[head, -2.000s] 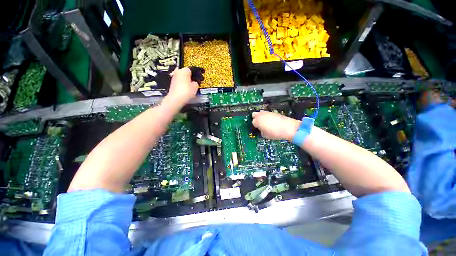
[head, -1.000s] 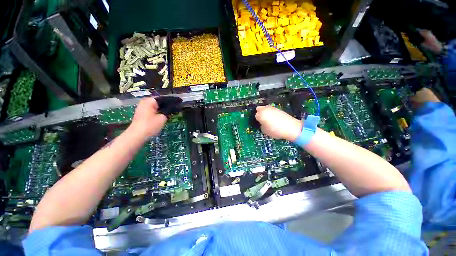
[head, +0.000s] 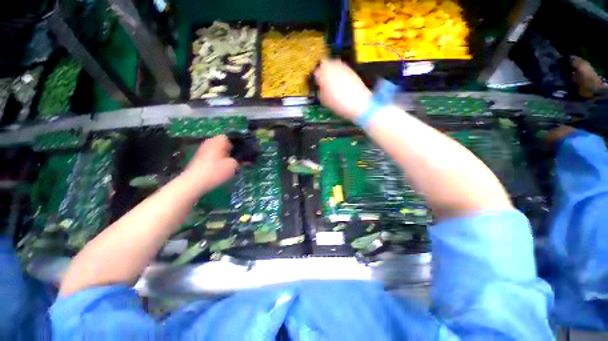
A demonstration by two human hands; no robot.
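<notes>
My left hand [head: 215,161] is over the left green circuit board [head: 257,193], fingers bent. A dark patch [head: 245,149] lies at its fingertips; whether it is a held piece or finger covering is unclear. My right hand [head: 343,88], blurred, with a light blue wrist strap [head: 379,101], is at the right edge of the bin of small yellow-gold components [head: 285,63]. Its fingertips are too blurred to show any held part. The right circuit board [head: 350,174] lies below it in a black carrier, with a small yellow part [head: 337,194] standing on it.
A bin of pale cylindrical components [head: 217,56] is left of the gold one; yellow blocks [head: 410,30] fill the large right bin. Green components [head: 61,86] are at far left. A metal rail [head: 150,115] runs behind the boards. Another person's blue sleeve [head: 583,200] is at right.
My right hand has risen from the right board to the gold bin's edge. My left hand has moved from the pale and gold bins down over the left board. The view has shifted.
</notes>
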